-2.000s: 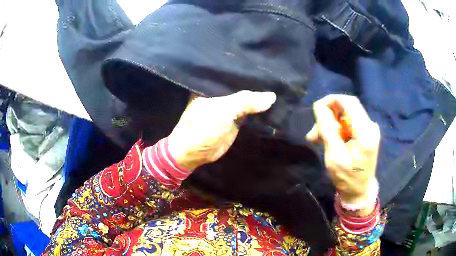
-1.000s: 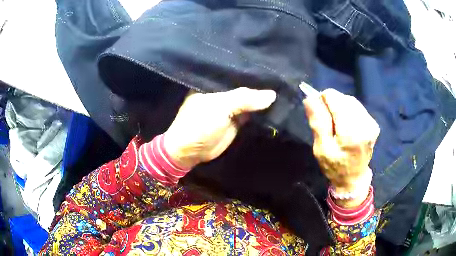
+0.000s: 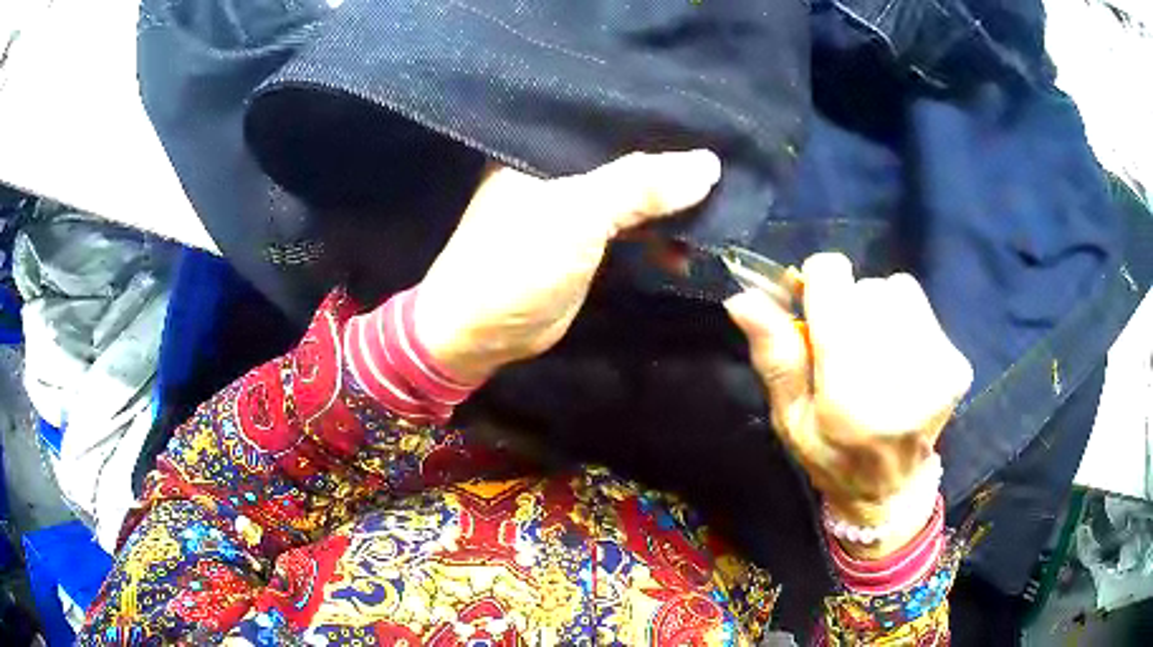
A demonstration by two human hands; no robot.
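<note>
A dark navy-black garment (image 3: 594,82) covers most of the table and hangs over my lap, with its blue inside showing at the right. My left hand (image 3: 556,259) grips the garment's folded edge near the centre, thumb on top and pointing right. My right hand (image 3: 860,367) is closed on thread snips (image 3: 761,274). Their silver blades point left, close to the cloth edge just right of my left thumb. A bit of orange handle shows between my fingers. Whether the blades touch a thread cannot be told.
A white table surface (image 3: 89,108) shows at the left and right. Grey-white cloth (image 3: 95,341) is heaped at the left beside a blue crate (image 3: 190,335). More pale cloth (image 3: 1123,550) lies at the lower right.
My right hand has moved the snips down and left, to the cloth edge by my left thumb. My left hand has lifted the held edge slightly up and right; the garment has shifted up.
</note>
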